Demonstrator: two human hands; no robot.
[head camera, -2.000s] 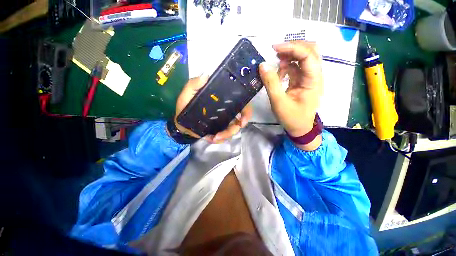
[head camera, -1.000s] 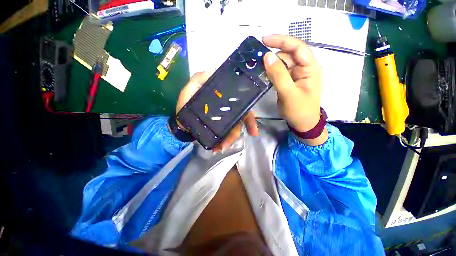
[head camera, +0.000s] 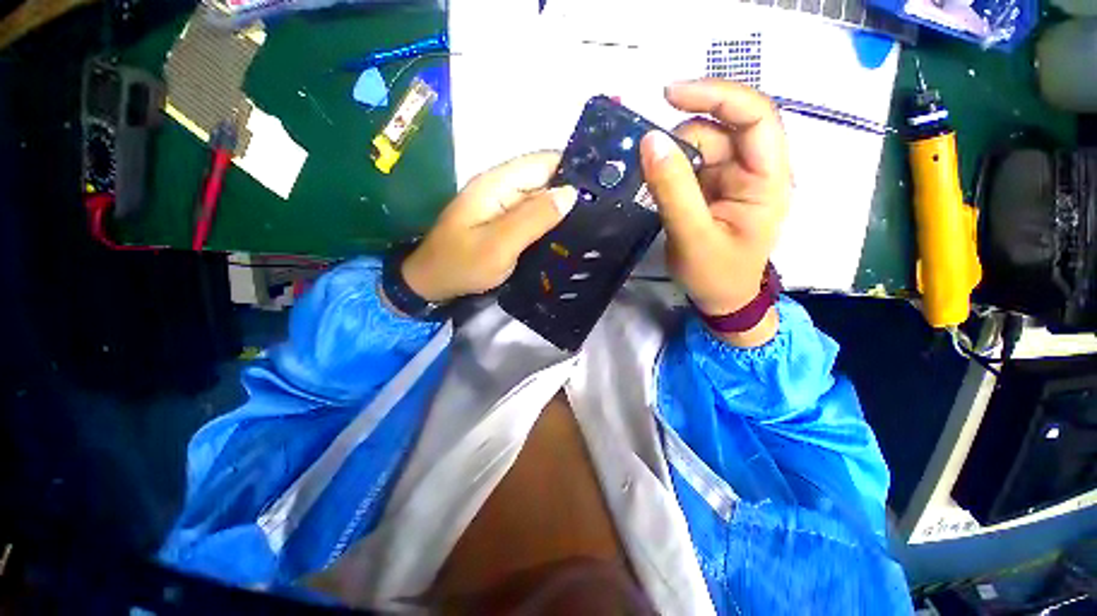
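A black phone mid-frame (head camera: 577, 271) with small orange and white marks is held tilted above my lap, its top end over the white sheet's front edge. My left hand (head camera: 487, 229) grips its left side, the thumb at the upper part. My right hand (head camera: 722, 199) holds the upper right corner, with the thumb on the face beside a round camera opening. The fingers behind the frame are hidden. Whether a separate small plate lies at the top end I cannot tell.
A yellow electric screwdriver (head camera: 944, 229) and a black case (head camera: 1037, 235) lie at the right. Tweezers (head camera: 830, 114) lie on the white sheet (head camera: 830, 205). At the left are a multimeter (head camera: 117, 138), a red probe (head camera: 214, 193), a blue pick (head camera: 369, 87) and a yellow-labelled piece (head camera: 403, 126).
My left hand has moved from under the frame's lower part up to its left side, thumb on top. The frame has turned steeper and shifted slightly right. My right hand stays at the upper corner.
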